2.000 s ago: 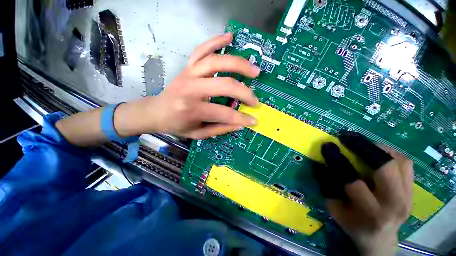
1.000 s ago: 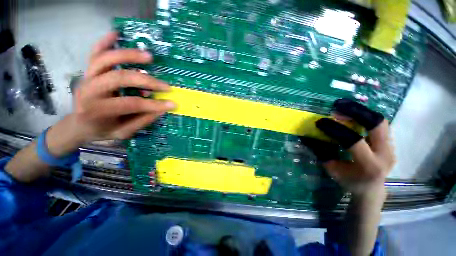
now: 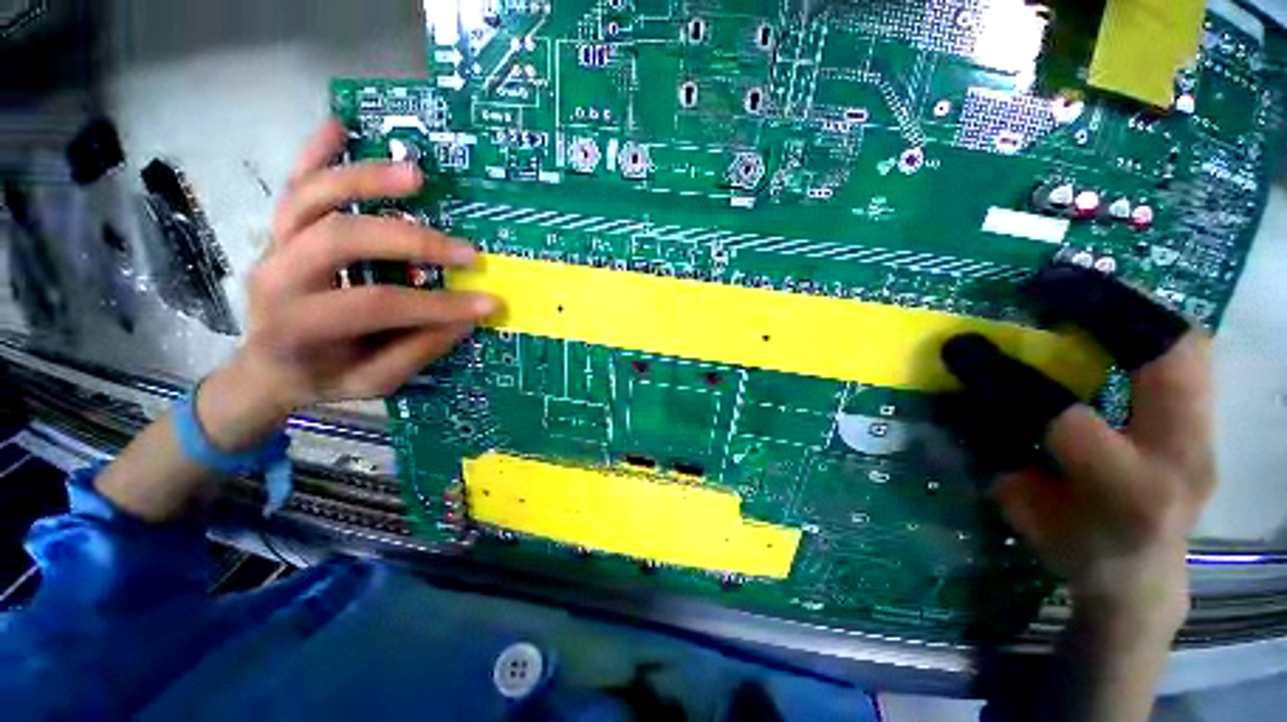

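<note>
A large green circuit board fills the middle of the view. A long yellow strip lies across it, with small holes. My left hand is at the board's left edge, with fingertips at the strip's left end. My right hand, with black finger cots, has its fingers at the strip's right end, one at each long edge. The board under this hand is hidden. A short yellow piece with a notched right end lies near the board's front edge. Another yellow piece shows at the top right.
Dark slotted parts lie on the pale bed left of the board. The metal conveyor rail runs along the front. My blue sleeves and clothing fill the bottom left. Bright glare falls on the board's upper right.
The view has turned and shifted, so the strip lies nearer to level. Both hands remain at the strip's ends. The yellow piece at the top right has come into view.
</note>
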